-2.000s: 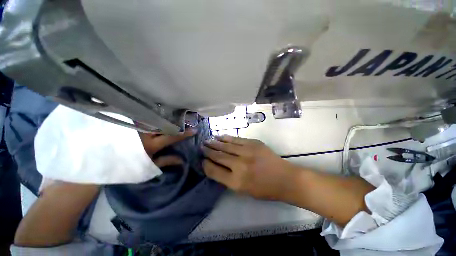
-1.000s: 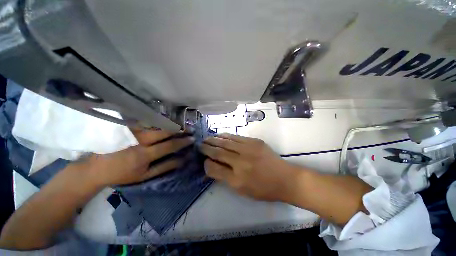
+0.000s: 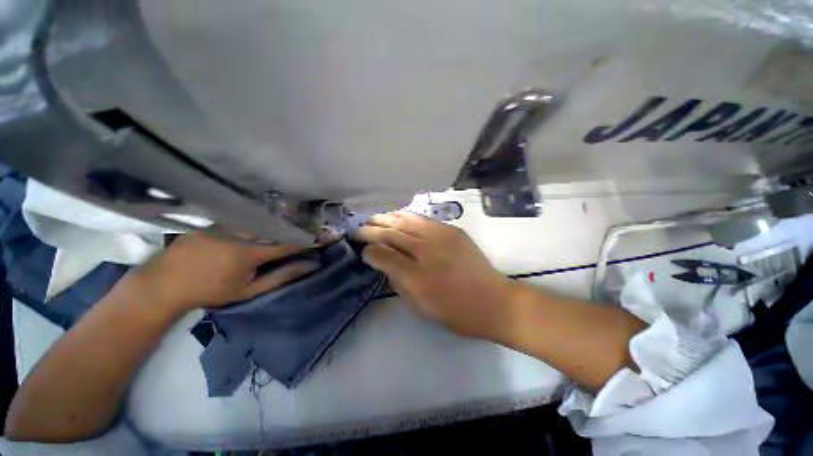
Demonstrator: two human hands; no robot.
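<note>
The blue-grey garment piece [image 3: 303,329] lies on the machine bed under both my hands, its narrow top end at the presser foot [image 3: 334,216]. Loose threads hang from its lower edge. My left hand [image 3: 232,267] lies on the cloth's left side with fingers toward the foot, fingertips partly hidden by the machine head. My right hand [image 3: 437,267] pinches the cloth's right edge just right of the foot. The needle cannot be made out. White cloth [image 3: 89,227] lies left of my left hand, beside more blue-grey cloth [image 3: 67,289].
The cream machine head [image 3: 357,98] fills the top, with a slotted metal bracket [image 3: 510,151] on its front. Dark thread snips [image 3: 710,272] lie at the right near a red spot. A pale bent rod [image 3: 606,245] is on the bed. The white tabletop's front edge [image 3: 428,412] curves below.
The garment piece has been drawn up and flattened, its lower edge now spread on the bed. My left hand has come out from behind the white cloth; my right hand has moved slightly up.
</note>
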